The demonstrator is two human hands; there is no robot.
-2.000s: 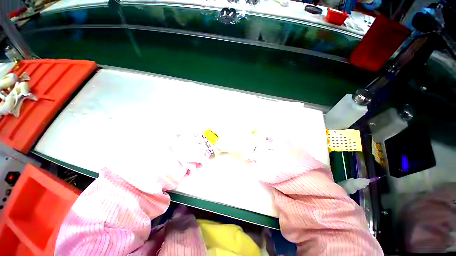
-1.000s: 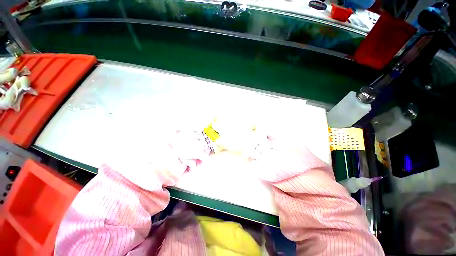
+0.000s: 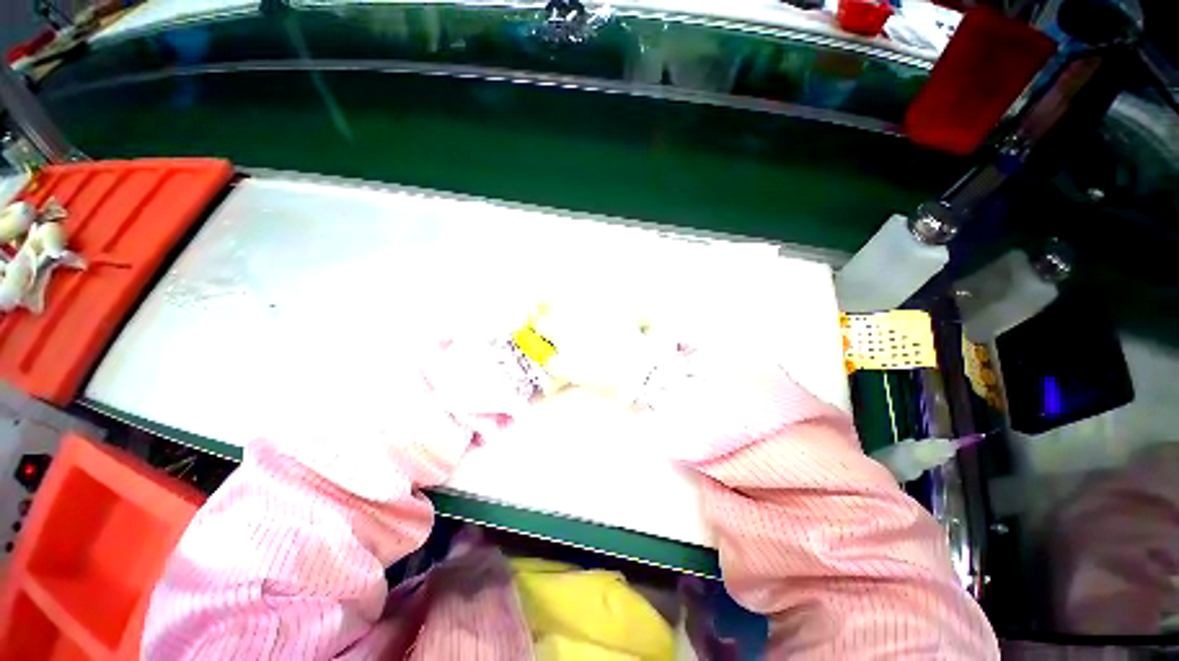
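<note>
My left hand (image 3: pixel 489 375) and my right hand (image 3: pixel 666 372) are over the middle of the white board (image 3: pixel 349 265). Both are pale and nearly lost in the glare. A small bright yellow piece (image 3: pixel 534 345) shows at the fingertips of my left hand. A pale, washed-out thing lies between the two hands; its shape and what grips it cannot be told. Both forearms, in pink striped sleeves, come in from the lower edge. The fingers of neither hand are clear enough to tell if they are closed.
An orange-red tray (image 3: pixel 123 245) with tangled white pieces is at left, a divided bin (image 3: pixel 97 542) below it. At right are a white bottle (image 3: pixel 892 269), a dotted yellow card (image 3: pixel 892 341), a thin-tipped squeeze bottle (image 3: pixel 921 456) and a red holder (image 3: pixel 980 80). A green belt (image 3: pixel 453 136) runs behind.
The view has shifted slightly. The hands stay close together at the same part of the board, and the yellow piece shows at a slightly different angle.
</note>
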